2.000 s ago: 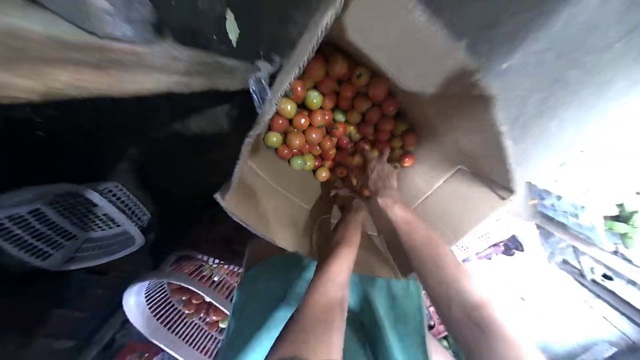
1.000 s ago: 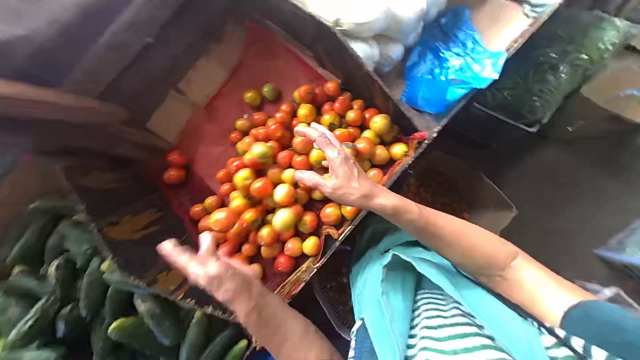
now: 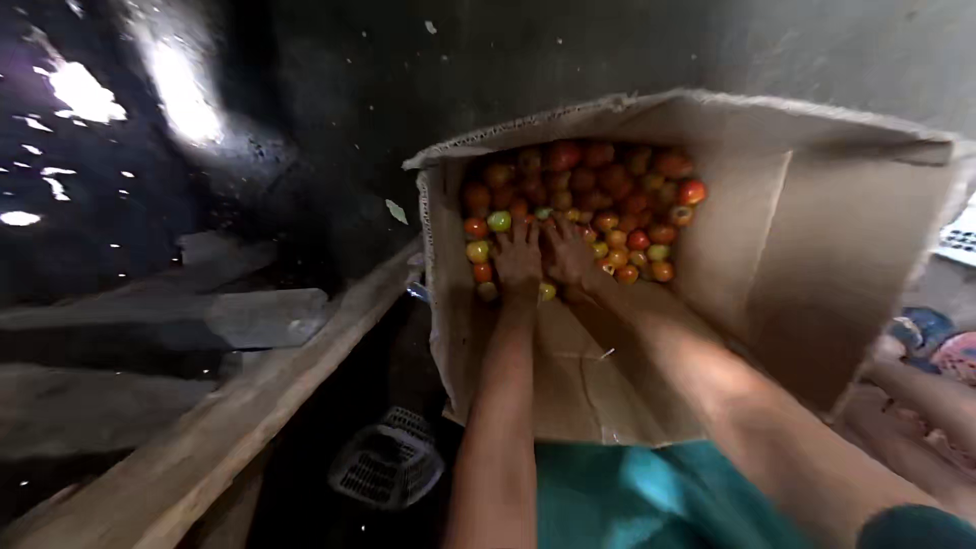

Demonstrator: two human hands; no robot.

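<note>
A large open cardboard box (image 3: pixel 823 252) stands in front of me, its bottom covered with red, orange and yellow-green tomatoes (image 3: pixel 598 179). Both my hands reach down into it. Among the tomatoes at the left part of the pile lies my left hand (image 3: pixel 520 259), palm down, fingertips partly sunk between them. Close beside it, my right hand (image 3: pixel 568 252) also presses down with its fingertips among the fruit. What the fingertips touch underneath is hidden, so whether either hand holds a tomato does not show.
A wooden beam (image 3: pixel 252 412) runs diagonally at the left of the box. Below it, a white plastic basket (image 3: pixel 389 461) sits in shadow. Another perforated white container (image 3: pixel 962 232) shows at the right edge. Part of a person's bare leg (image 3: pixel 926 389) is at the lower right.
One second ago my hands were over tomatoes spread on a red-lined tray beside cucumbers. They are now down in the cardboard box, after a large turn of the view.
</note>
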